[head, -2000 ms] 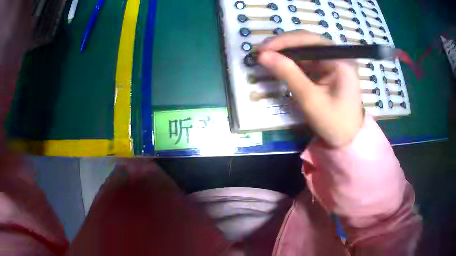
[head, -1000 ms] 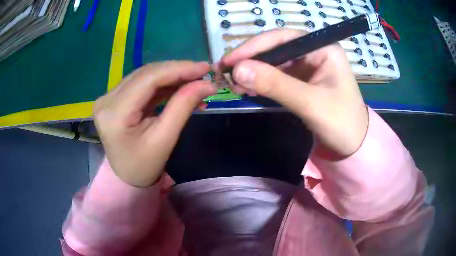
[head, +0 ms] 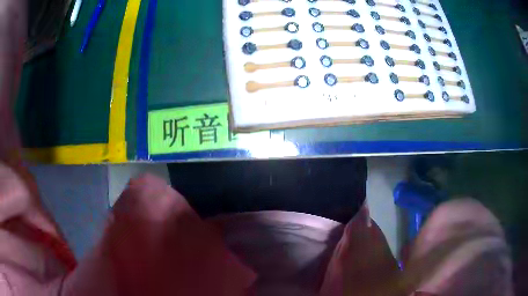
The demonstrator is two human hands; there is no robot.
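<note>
The white foam tray point(head: 289, 107) lies on the green mat in front of me, its top cut off by the picture's edge. It has rows of tan dumbbell-shaped slots, most with a dark-rimmed speaker unit point(head: 248, 48) at each end. In the two lowest slots of the left column, the left ends are bare tan and the right ends hold units with pale centres. Neither of my hands is in view. Pink sleeves or clothing show at the far left and lower right. The probe is not in view.
The green label point(head: 194, 128) lies at the bench's front edge, partly under the tray. Yellow tape point(head: 120, 87) and blue tape point(head: 143, 87) run along the mat. A blue pen point(head: 92, 26) and a white pen point(head: 75, 11) lie upper left. A blue object point(head: 415, 196) is below the bench.
Both hands and the black probe have left the picture. The tray and label show more fully, and the bench's front edge sits lower in view than one second ago.
</note>
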